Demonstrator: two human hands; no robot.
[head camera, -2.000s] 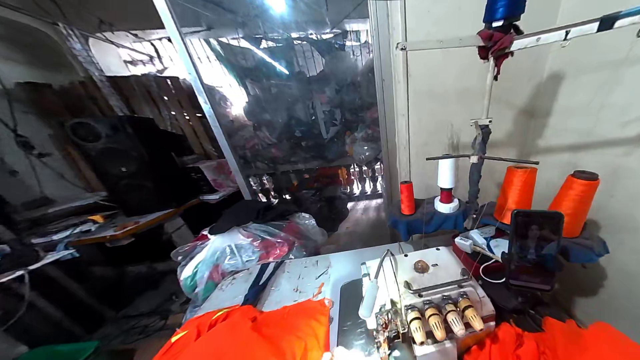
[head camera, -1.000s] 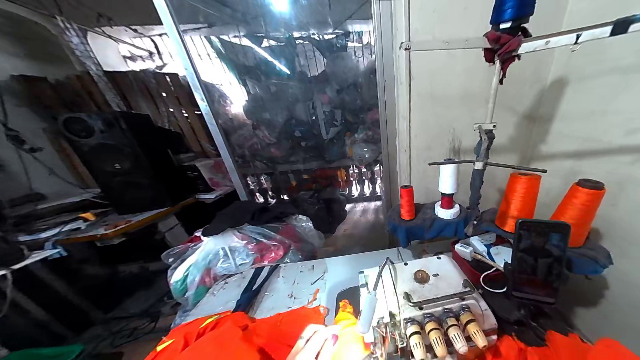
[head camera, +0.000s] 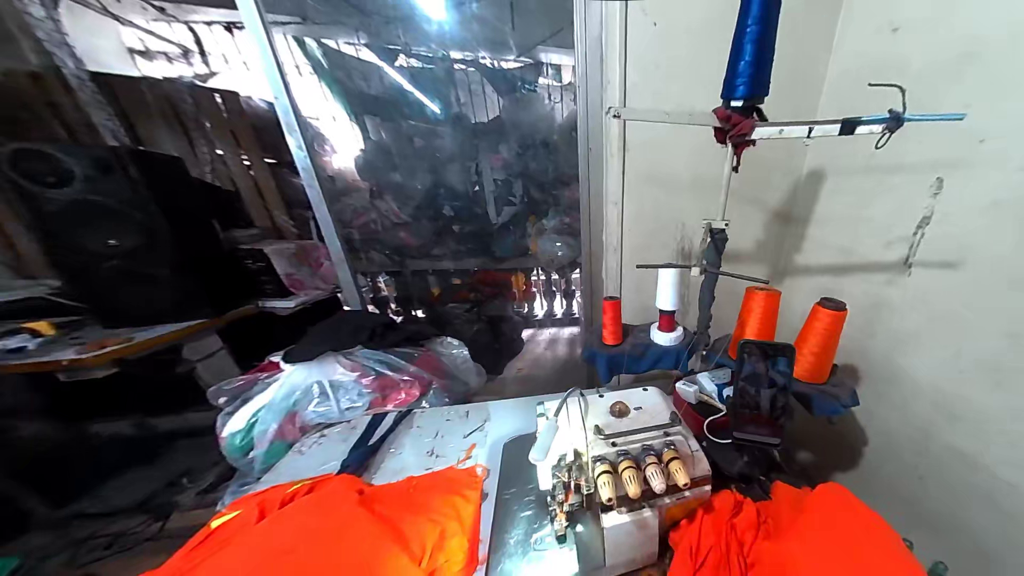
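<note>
Neither of my hands shows in the head view. An overlock sewing machine (head camera: 640, 432) with several tension dials (head camera: 630, 474) stands at the lower middle, a small lamp (head camera: 546, 440) lit over its needle area. Orange fabric (head camera: 344, 528) lies on the worktable (head camera: 448, 436) left of the machine. A second heap of orange fabric (head camera: 808, 536) is to its right. Behind the machine stand a red thread cone (head camera: 612, 322), a white thread cone (head camera: 668, 290) and orange thread cones (head camera: 754, 320), (head camera: 820, 340) is another orange cone.
A clear plastic bag of cloth (head camera: 336, 396) sits at the table's back left. A smartphone (head camera: 762, 392) stands upright right of the machine, beside a white charger (head camera: 708, 386). A thread stand (head camera: 724, 192) with a blue cone (head camera: 752, 52) rises behind. A black speaker (head camera: 104, 232) is far left.
A hand seen at the orange fabric by the needle area one second ago is out of view now. The orange fabric lies left of the machine, away from the needle area.
</note>
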